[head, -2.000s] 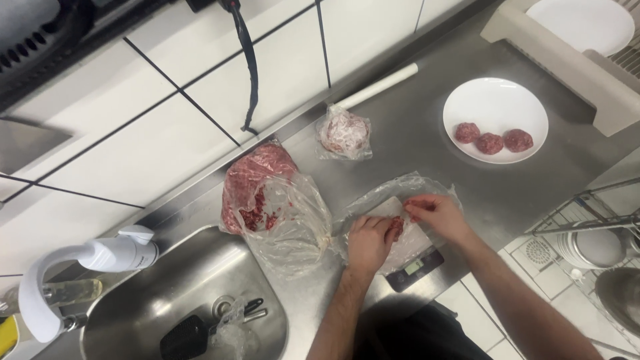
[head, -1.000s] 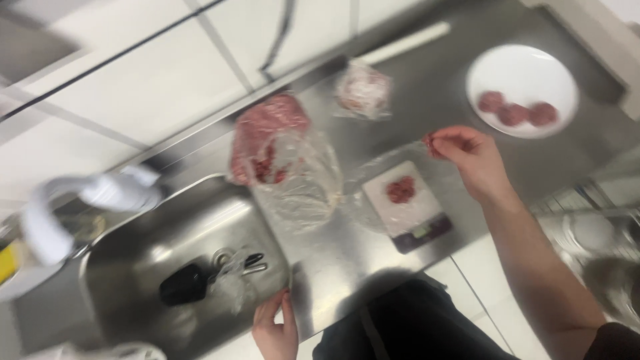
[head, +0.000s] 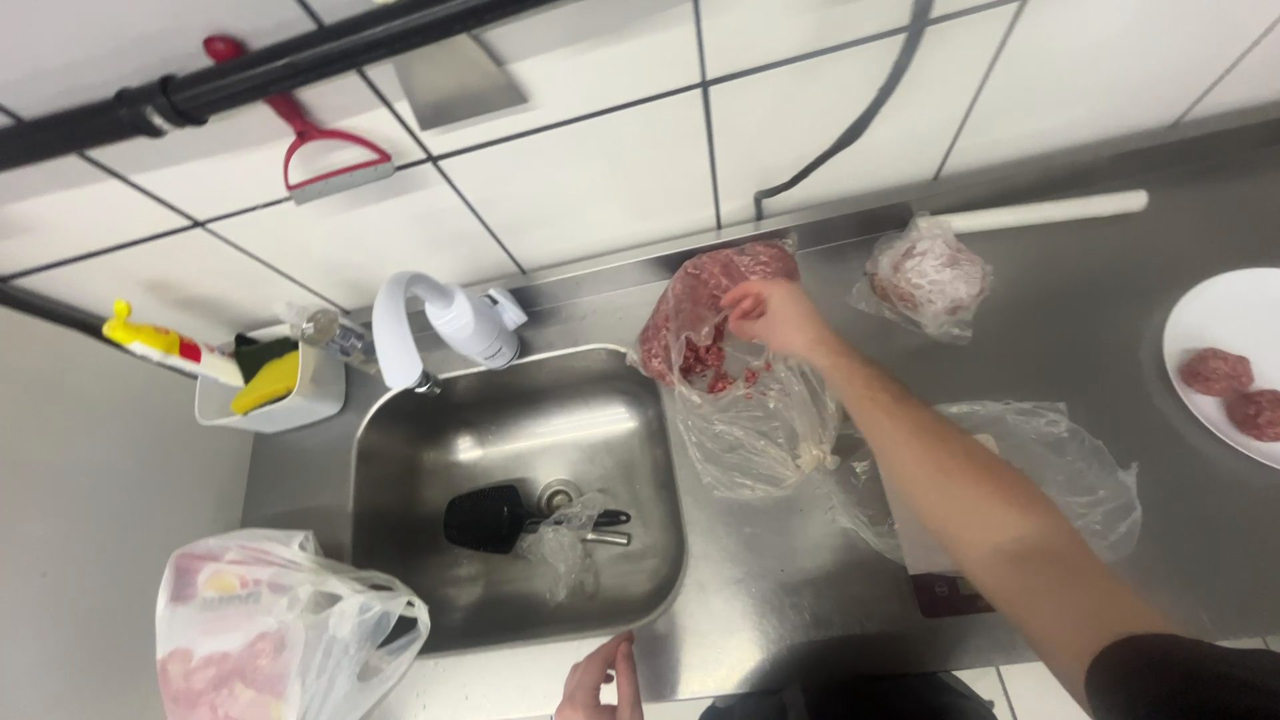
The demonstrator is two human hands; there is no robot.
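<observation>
My right hand [head: 775,315] is over the open clear plastic bag of raw minced meat [head: 720,275], its fingertips at the bag's edge; whether they pinch anything I cannot tell. Loose mince shows in the bag's mouth. My left hand [head: 602,682], holding nothing that I can see, is at the counter's front edge below the sink. A digital kitchen scale [head: 945,596] under clear plastic film [head: 1090,480] lies partly behind my right forearm, which hides the meat on it. Meatballs [head: 1215,372] rest on a white plate [head: 1190,300] at the far right.
A steel sink [head: 610,410] holds a black utensil [head: 485,518] and crumpled plastic. Beside it are a white faucet [head: 400,330], a sponge caddy [head: 215,405] and a plastic bag with meat [head: 225,620]. A wrapped meat lump [head: 930,275] and a white rod [head: 1050,212] lie near the wall.
My right hand has moved left from beside the scale to the meat bag. Two seconds ago both hands were over the scale; my left hand has since moved to the counter's front edge.
</observation>
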